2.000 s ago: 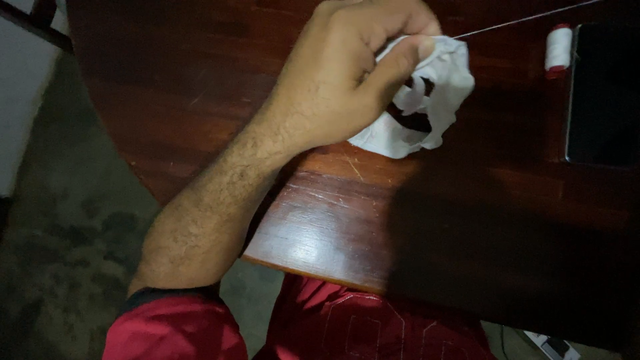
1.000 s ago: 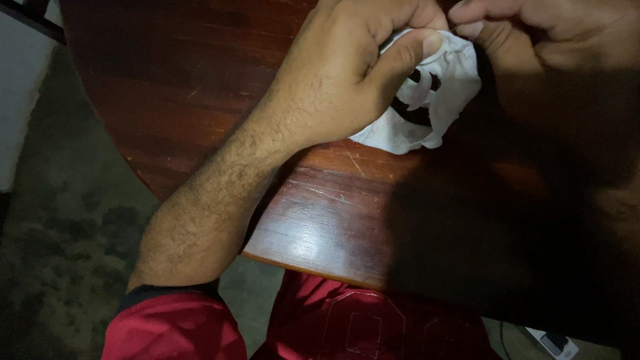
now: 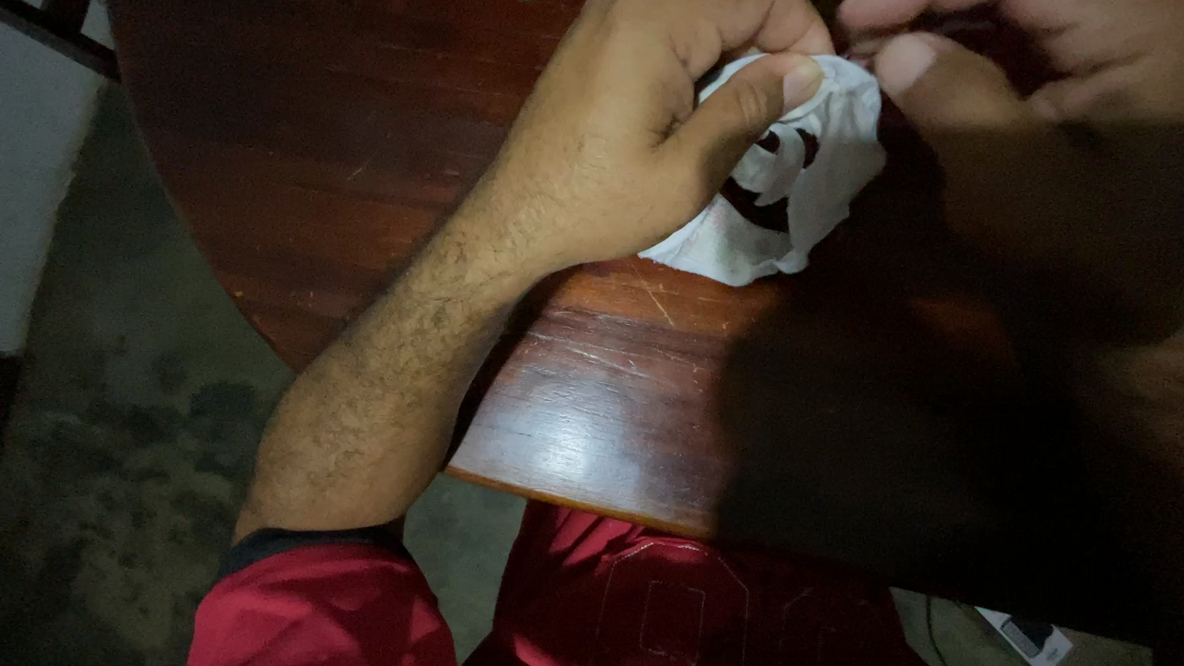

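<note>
A piece of white cloth (image 3: 837, 171) with dark openings in it rests at the top of the dark wooden table. My left hand (image 3: 661, 129) pinches its upper edge between thumb and forefinger. Just right of the cloth is my right hand (image 3: 999, 74), its thumb and forefinger close to the pinched edge. Shadow and the frame's border hide part of that hand, and whether it holds a needle or thread cannot be told.
The wooden table (image 3: 592, 407) has a curved edge at the left and near side. My lap in red cloth (image 3: 647, 592) lies below it. A small white and dark object (image 3: 1027, 638) and a cable show at the lower right.
Two seconds ago my right hand was out of view, with a thread running from the cloth to the upper right, and a thread spool and a dark flat device in sight. The right hand has come to the cloth.
</note>
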